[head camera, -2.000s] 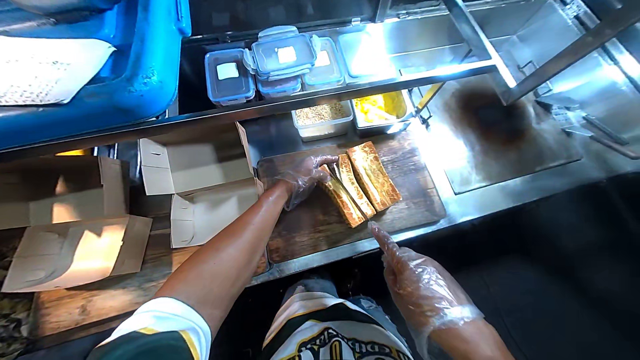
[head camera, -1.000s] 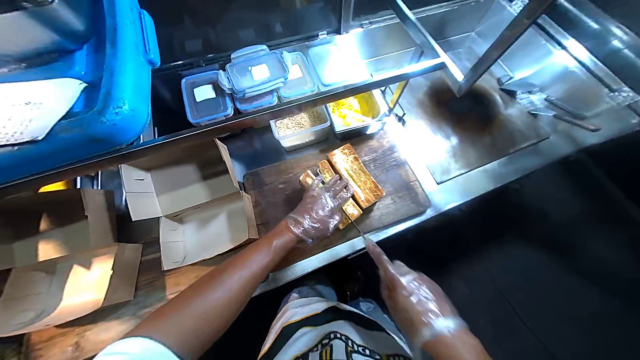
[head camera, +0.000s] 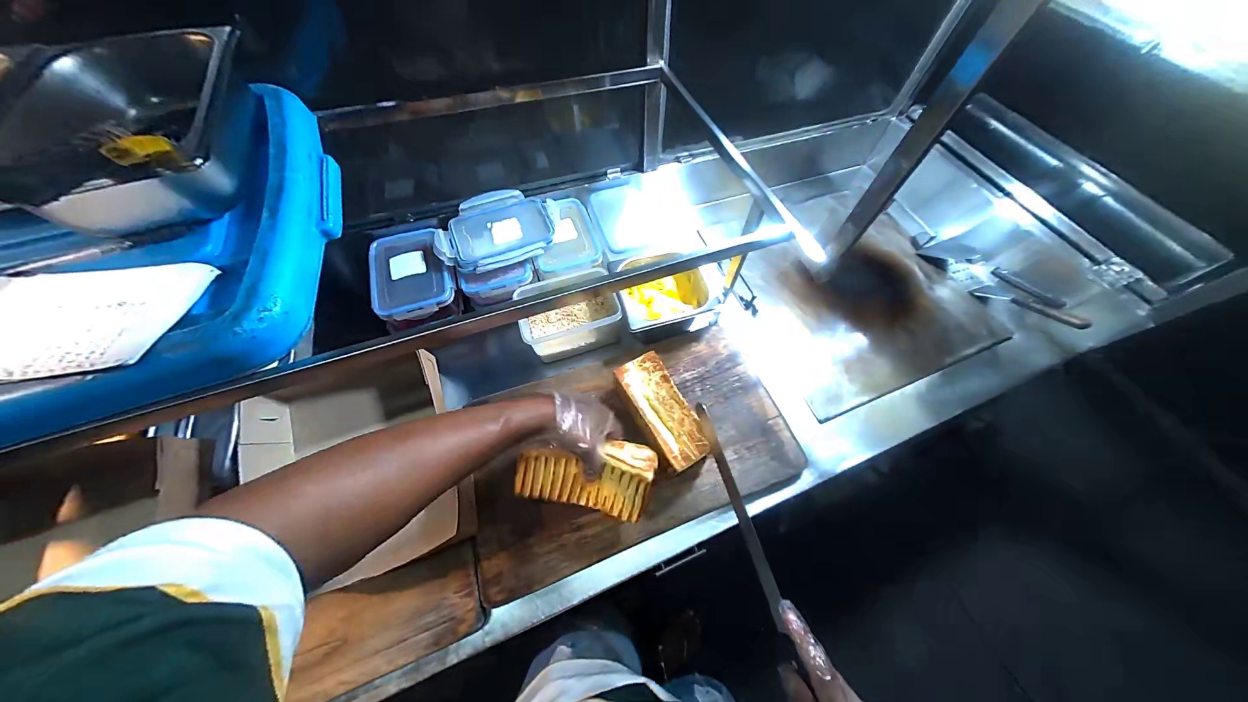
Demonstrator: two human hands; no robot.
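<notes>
My left hand (head camera: 585, 429), in a clear plastic glove, grips a sliced toasted bread piece (head camera: 580, 485) whose ridged side faces me. It is at the middle of the dark wooden cutting board (head camera: 536, 561). Just right of it lies an uncut-looking browned toasted loaf (head camera: 663, 409). My right hand (head camera: 811, 653), gloved too and partly cut off at the bottom edge, holds a long knife (head camera: 746, 517) by its handle. The blade points up and away, its tip beside the loaf's right side.
Open cardboard boxes (head camera: 341, 419) stand left of the board. Behind it are a tub of crumbly topping (head camera: 570, 327), a tub of yellow filling (head camera: 668, 297) and lidded containers (head camera: 411, 278). A griddle (head camera: 877, 322) with spatulas (head camera: 1024, 292) is at right, a blue bin (head camera: 283, 224) at left.
The left hand has gone from pressing on the bread to gripping a sliced piece left of the loaf. The knife has come away from that bread. The view has shifted.
</notes>
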